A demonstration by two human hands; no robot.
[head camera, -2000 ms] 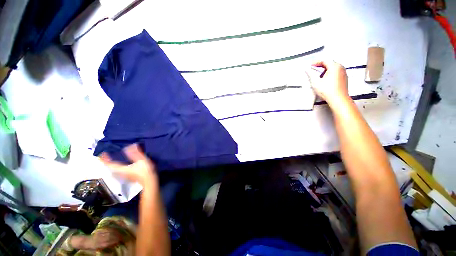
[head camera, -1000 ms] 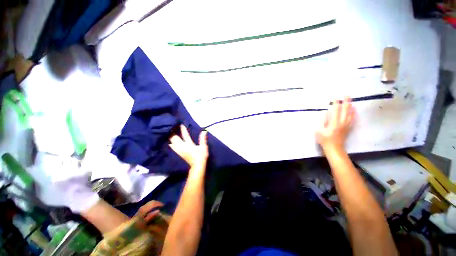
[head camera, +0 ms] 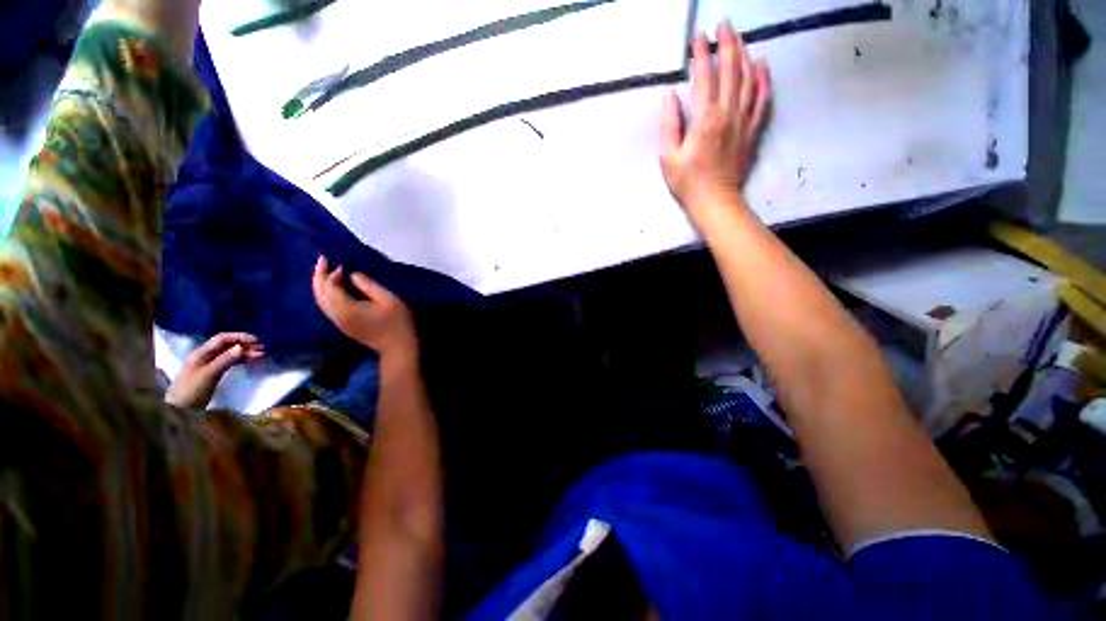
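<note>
A navy garment panel [head camera: 273,243] lies bunched over the left edge of the white table [head camera: 582,206]. A white pattern template [head camera: 509,61] lies flat on the table, its outline hard to tell from the white surface, with curved dark green strips along it. My right hand [head camera: 718,121] lies flat with fingers apart at the template's right end, holding nothing. My left hand [head camera: 361,306] is over the navy cloth near the table's front edge, fingers slightly curled and apart, with nothing seen in it.
Another person in a patterned sleeve [head camera: 103,158] is close on my left, leaning over the cloth; that person's other hand [head camera: 216,366] is beside my left hand. White boxes [head camera: 970,309] and a yellow bar [head camera: 1067,285] stand below the table on the right.
My view has shifted toward the table's front edge. The other person has moved in at the left and covers part of the cloth. My left hand has moved left, off its spread position on the cloth.
</note>
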